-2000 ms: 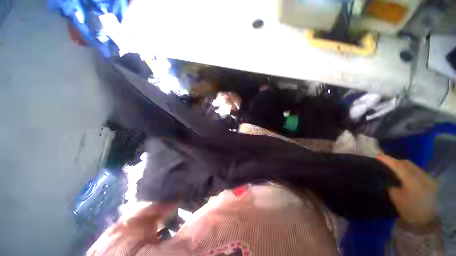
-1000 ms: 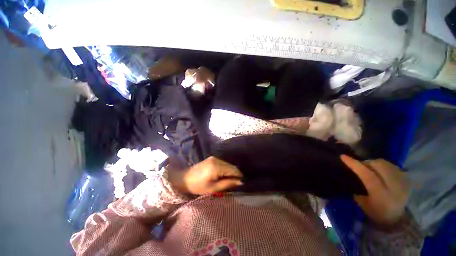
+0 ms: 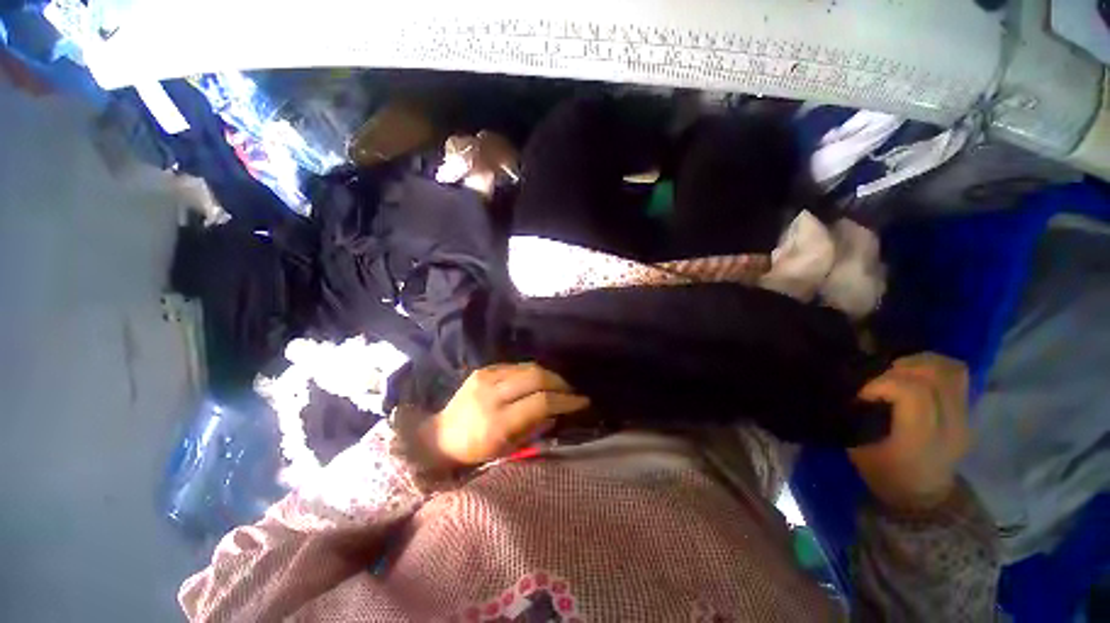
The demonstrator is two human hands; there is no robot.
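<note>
A black garment piece (image 3: 694, 359) lies stretched across my lap, just in front of my apron. My left hand (image 3: 499, 414) holds its left part near the lap, fingers curled on the cloth. My right hand (image 3: 913, 426) grips its right end, with the thumb and fingers around the edge. More crumpled dark cloth (image 3: 414, 243) hangs to the left and joins the dark mass beside the held piece; where one ends and the other begins cannot be told.
The white table edge with a printed ruler (image 3: 609, 51) runs across the top. White ragged scraps (image 3: 286, 377) lie left of my sleeve. A pale crumpled cloth (image 3: 828, 262) sits beyond my right hand. Blue material (image 3: 962, 292) and grey cloth (image 3: 1059, 389) are at the right.
My left hand has come up from the lower left onto the cloth. The black piece no longer stretches to the upper left. The view has tilted down, away from the machine bed.
</note>
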